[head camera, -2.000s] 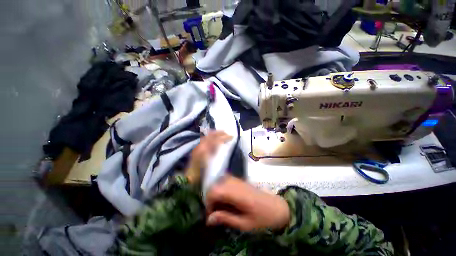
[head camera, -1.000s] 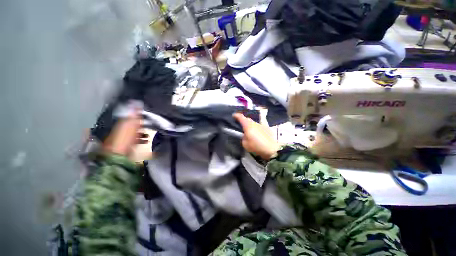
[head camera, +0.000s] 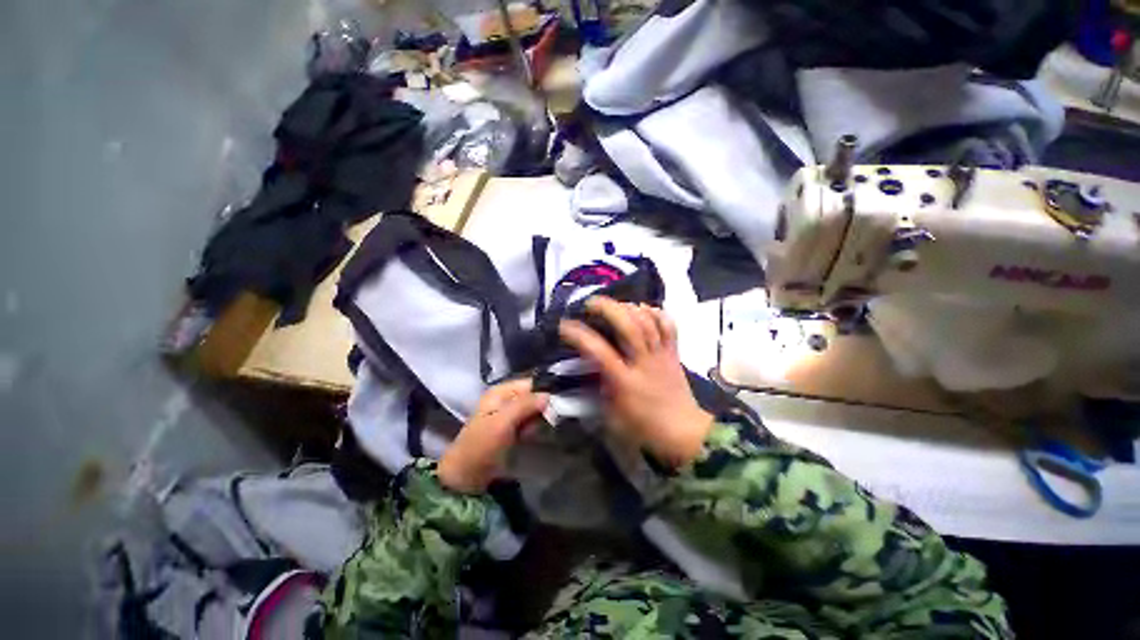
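Observation:
A grey-and-black garment (head camera: 438, 328) lies bunched over the table's front edge, left of the sewing machine. Its pink neck trim (head camera: 590, 274) shows just above my hands. My left hand (head camera: 496, 431) grips the garment's black edge, with a small white piece at the fingertips. My right hand (head camera: 640, 373) holds the dark fabric beside it, fingers bent over the cloth. Both hands are bare, close together, left of the needle area. Parts of the fingertips are hidden in the folds.
The cream sewing machine (head camera: 963, 256) stands at right, with blue-handled scissors (head camera: 1063, 478) in front. A large grey-black pile (head camera: 713, 138) lies behind. Black cloth (head camera: 328, 175) lies at left on the pale wooden extension (head camera: 300, 350). More grey pieces (head camera: 250, 519) lie low at left.
The garment was spread between parted hands; now my hands are close together on its black edge. The left hand moved right and down. The view has shifted, with the machine farther right.

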